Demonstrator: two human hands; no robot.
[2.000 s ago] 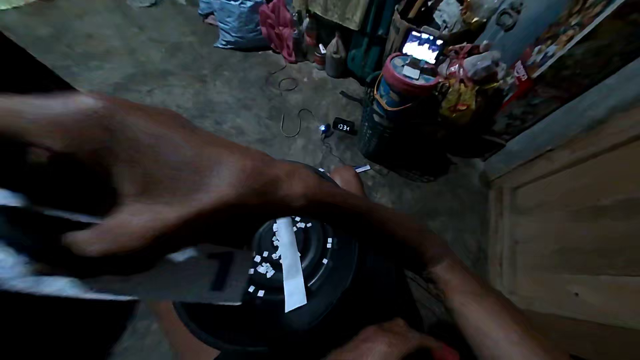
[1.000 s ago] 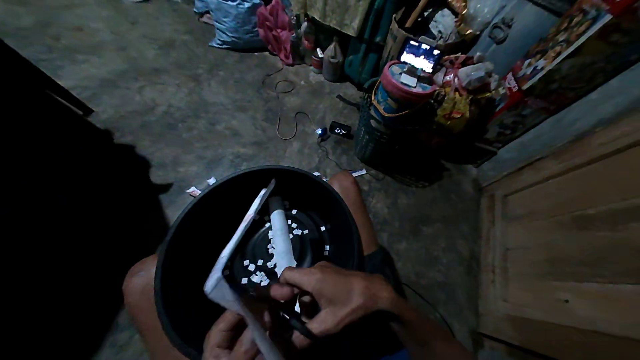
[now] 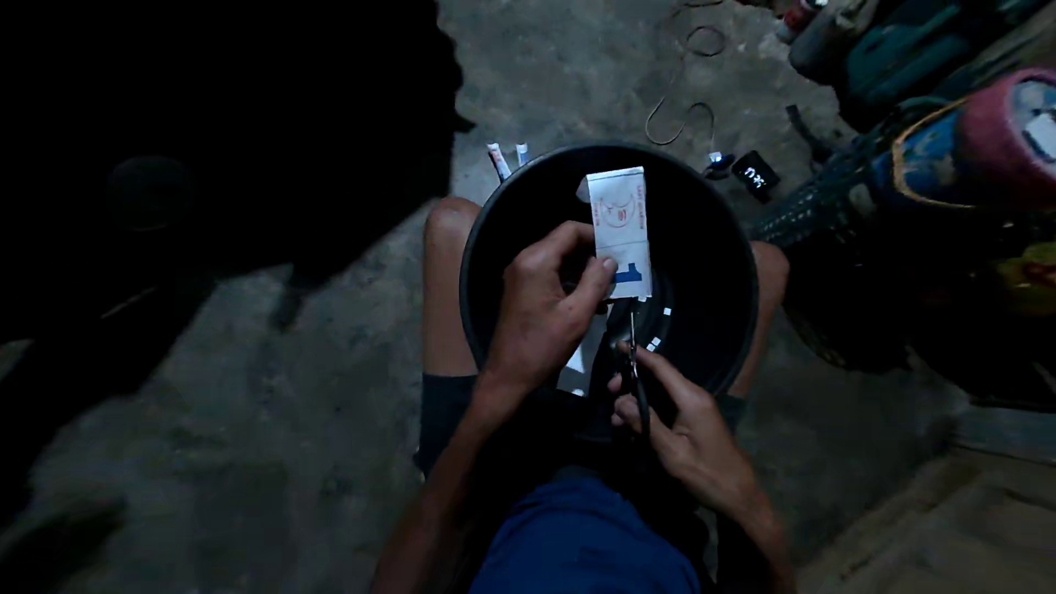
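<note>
Over a round black tub (image 3: 470, 280) between the knees, my left hand (image 3: 549, 305) pinches a folded white printed paper strip (image 3: 623, 219) between thumb and fingers. The strip bears red print and a blue mark near its lower end. My right hand (image 3: 689, 429) holds a pair of scissors (image 3: 635, 363), its blades pointing up at the strip's lower edge; whether they touch it I cannot tell. Inside the tub lie several small white paper squares (image 3: 667, 312) and a larger white piece (image 3: 580, 356), partly hidden by my left hand.
Two small paper pieces (image 3: 499, 162) lie on the concrete floor by the tub's upper left rim. A small black digital clock (image 3: 756, 175) and a thin cable (image 3: 678, 132) are on the floor beyond. A pink-topped container (image 3: 1002, 124) stands at the upper right. Deep shadow covers the left.
The view has shifted a lot. My left hand now holds the paper strip up over the tub, apart from my right hand; one second ago both hands were close together at the tub's near side.
</note>
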